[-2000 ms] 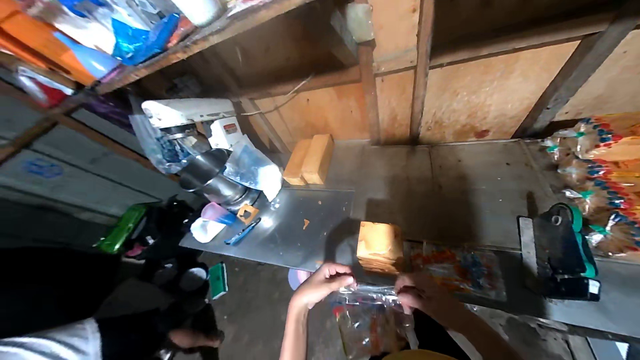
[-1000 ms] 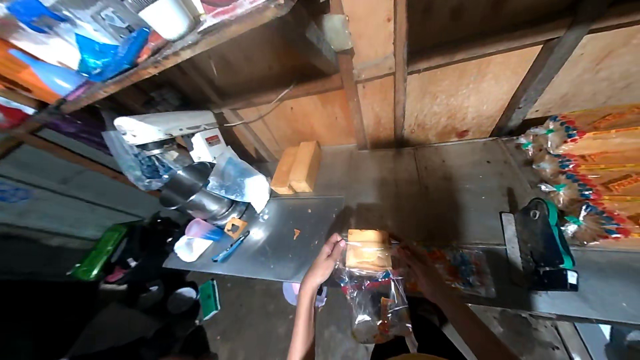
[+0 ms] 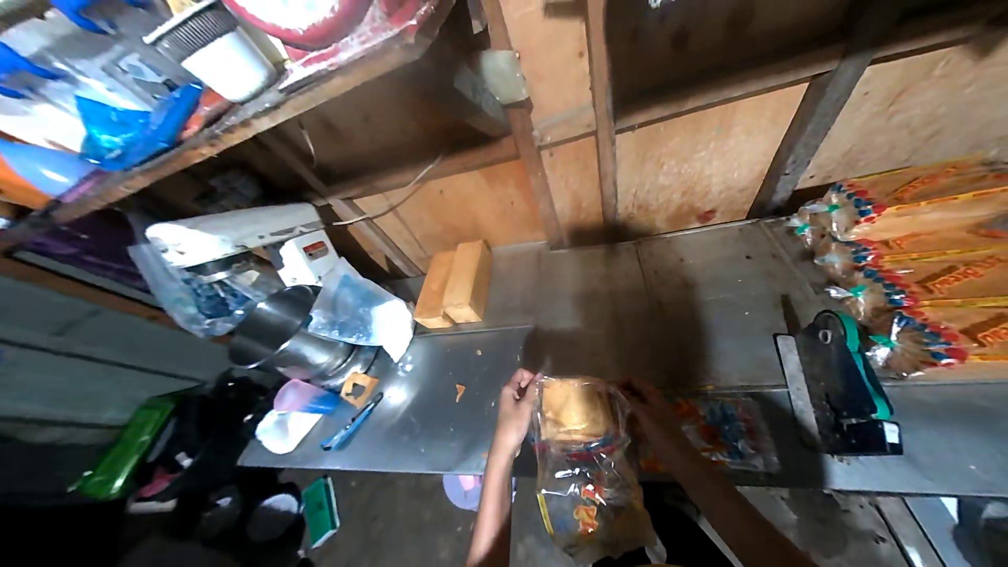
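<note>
A loaf of bread (image 3: 576, 411) sits inside the mouth of a printed clear plastic bag (image 3: 587, 504) at the table's front edge. My left hand (image 3: 516, 405) pinches the bag's rim on the left of the loaf. On the loaf's right, my right hand (image 3: 642, 402) is at the opposite side of the rim; its fingers are partly hidden in shadow. Beside my right forearm lies a stack of flat printed bags (image 3: 728, 433). Two unbagged loaves (image 3: 455, 285) stand farther back on the table.
Bagged loaves with green ties (image 3: 929, 268) lie at the right, near a black tape dispenser with green tape (image 3: 846, 386). A stand mixer (image 3: 236, 236) with a steel bowl (image 3: 276, 327), a blue cutter knife (image 3: 352, 423) and plastic cups (image 3: 295, 413) are at the left. A loaded shelf (image 3: 260, 110) overhangs the upper left.
The bag's mouth, in front of the loaf two seconds ago, now surrounds it. My hands have moved up along the loaf's sides with the rim, and the loaf lies nearer the table's front edge.
</note>
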